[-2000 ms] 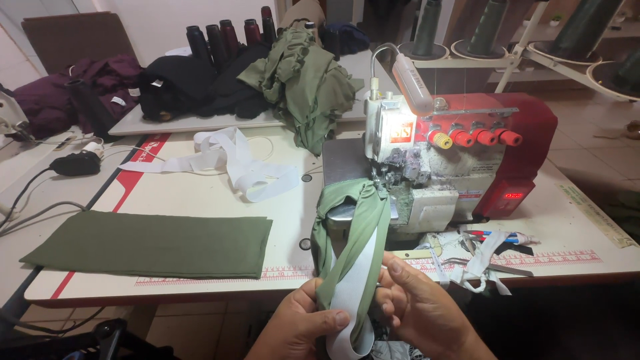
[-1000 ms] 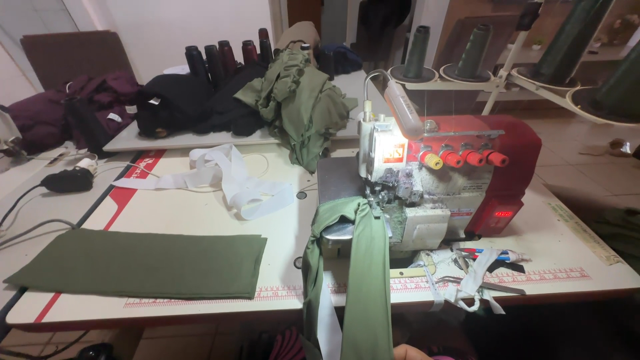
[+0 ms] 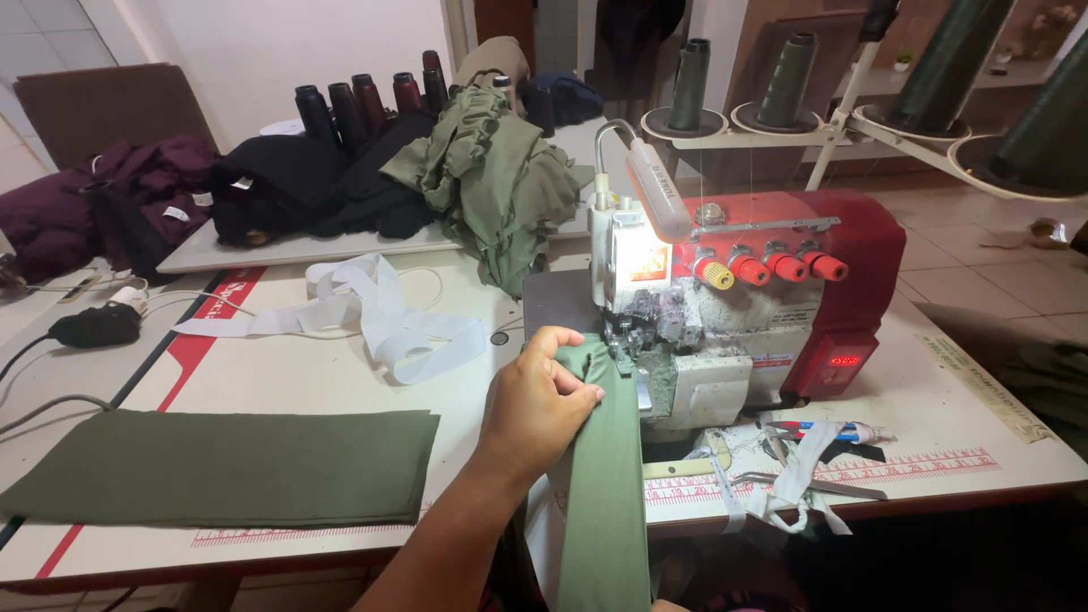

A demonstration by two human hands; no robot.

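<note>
My left hand point(image 3: 544, 404) pinches the top of a green fabric band point(image 3: 602, 501) beside the presser foot of a red and white overlock sewing machine point(image 3: 731, 340). The band hangs down over the table's front edge, with white elastic point(image 3: 541, 531) showing at its left side. Only a sliver of my right hand point(image 3: 669, 606) shows at the bottom edge, near the band's lower part; its fingers are hidden. A folded green fabric piece point(image 3: 221, 467) lies flat at the left. White elastic strip point(image 3: 365, 314) lies loosely coiled behind it.
Tweezers point(image 3: 816, 485), small snips point(image 3: 807, 429) and white scraps point(image 3: 799, 493) lie right of the band. Green garments point(image 3: 501, 178), black cloth point(image 3: 314, 187) and purple cloth point(image 3: 119, 204) are heaped behind. Green thread cones point(image 3: 782, 85) stand on a rack. A black plug point(image 3: 93, 325) and cables lie left.
Two seconds ago both hands held the looped band in front of the machine. Now my left hand is up by the presser foot, the right is low, and the band hangs straighter.
</note>
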